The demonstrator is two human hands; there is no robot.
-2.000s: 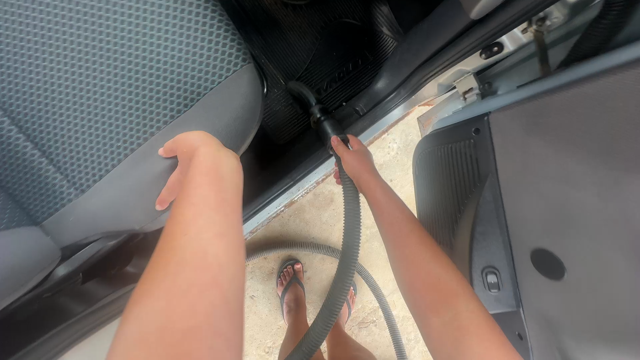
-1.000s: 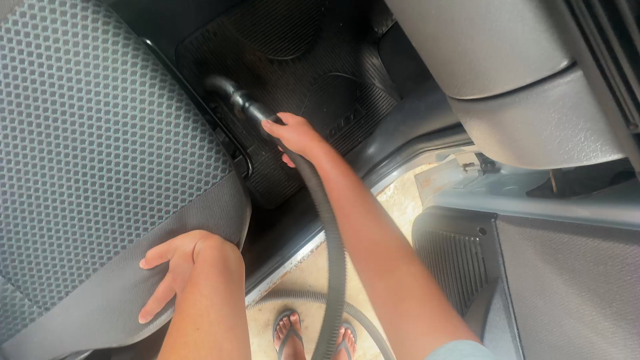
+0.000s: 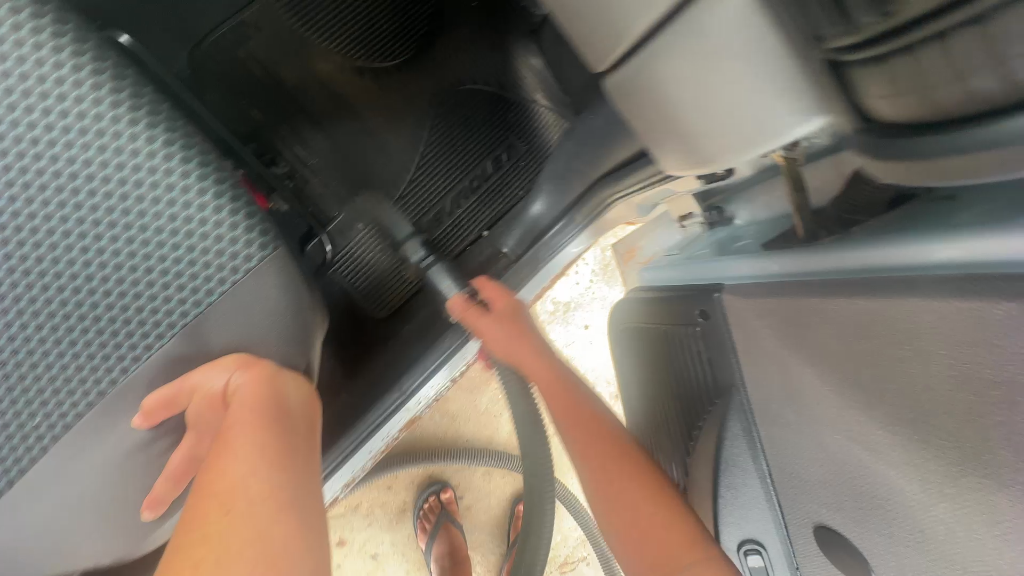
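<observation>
My right hand (image 3: pixel 500 324) grips the black tube of a vacuum cleaner hose, just above the door sill. The tube's curved black end (image 3: pixel 384 224) lies over the ribbed rubber floor mat (image 3: pixel 480 176) of a car; blur hides whether it touches. From my hand the grey corrugated hose (image 3: pixel 534 472) hangs down past my feet. My left hand (image 3: pixel 224 416) rests on the grey side edge of the patterned fabric car seat (image 3: pixel 104 208), fingers apart, holding nothing.
The car's door sill (image 3: pixel 408 404) runs diagonally below the mat. At the right the car door (image 3: pixel 872 384) stands open, with a ribbed door pocket (image 3: pixel 664 376). The grey dashboard end (image 3: pixel 712 88) juts in above. My feet in flip-flops (image 3: pixel 440 520) stand on pale ground beside a loop of hose.
Over the last second my right hand has drawn the vacuum tube back from deeper in the footwell toward the door sill. My left hand stays on the seat edge.
</observation>
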